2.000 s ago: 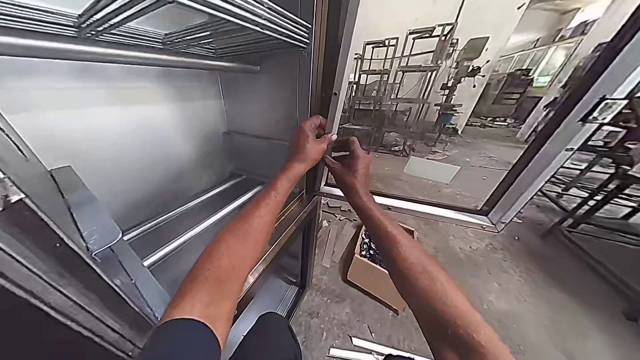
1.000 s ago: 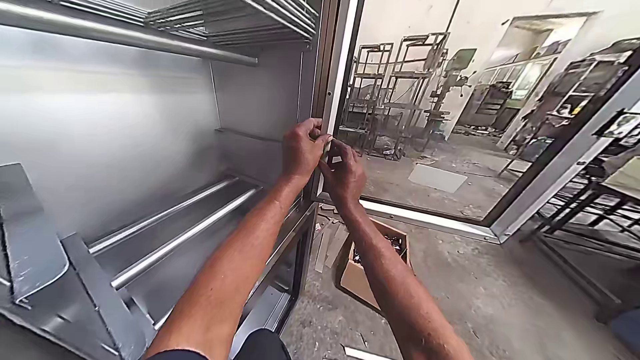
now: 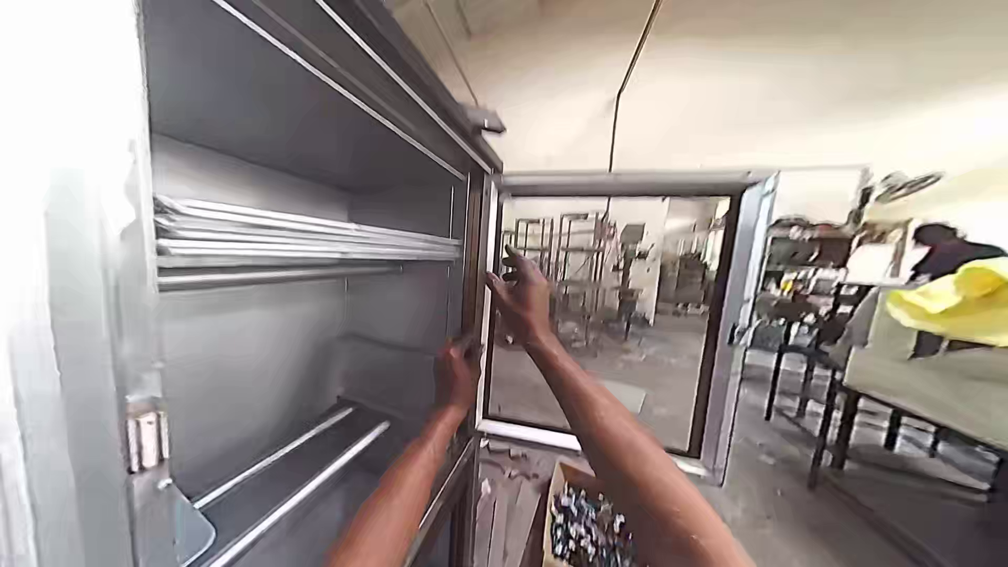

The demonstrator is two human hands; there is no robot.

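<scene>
A glass door in a metal frame hangs swung out to the right of a stainless steel cabinet. My left hand is at the cabinet's front edge beside the hinge side of the door, its fingers curled; whether it holds something small is not plain. Higher up, my right hand reaches to the same side of the door frame, thumb and fingers parted, with nothing visible between them. Inside the cabinet, wire shelves lie stacked on a rail, and metal bars run across lower down.
Below my right forearm a cardboard box of small metal parts stands on the floor. At the right are a metal-legged table with yellow material on it and a person in dark clothing behind.
My hands were close together at the door's hinge edge; now they are apart, the right one higher than the left. The view has tilted up.
</scene>
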